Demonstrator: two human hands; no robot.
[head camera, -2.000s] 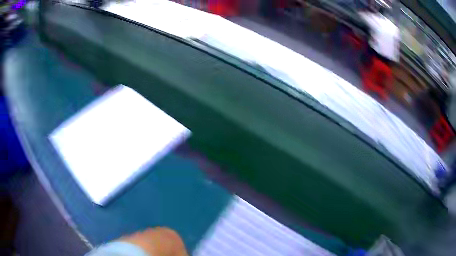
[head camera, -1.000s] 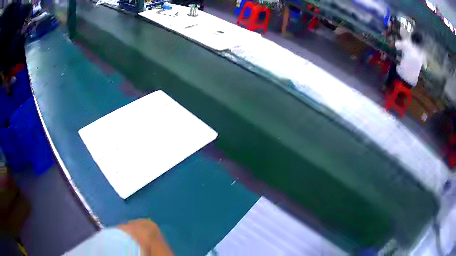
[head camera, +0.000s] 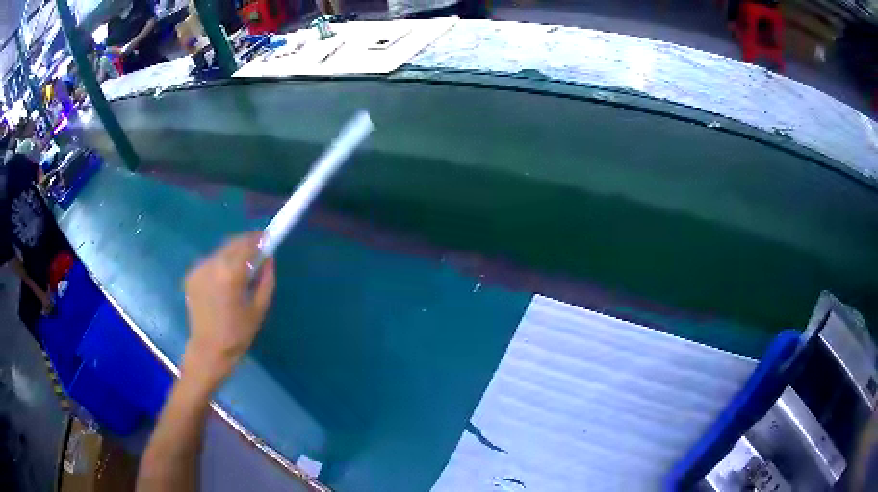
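My left hand (head camera: 227, 293) is raised over the green bench and grips a thin white board (head camera: 316, 184) by its near end. The board is seen edge-on, tilted up to the right, clear of the bench and slightly blurred. A white ridged foam sheet (head camera: 587, 404) lies flat on the bench at the lower right, with dark tears near its left edge. Right of it is the blue tray's rim (head camera: 736, 413), with a silver metal machine (head camera: 794, 432) in it, cut off by the frame. My right hand cannot be made out.
The green bench (head camera: 366, 356) runs along a green raised wall (head camera: 539, 183). A white-covered ledge (head camera: 578, 58) lies beyond, with a flat board (head camera: 347, 50) on it. Blue bins (head camera: 116, 356) and a person in dark clothes (head camera: 29, 231) are at the left. Red stools (head camera: 761, 34) stand behind.
The white board lay flat on the bench before; now my left hand holds it up on edge. The view has turned, bringing the tray and machine into sight at the right.
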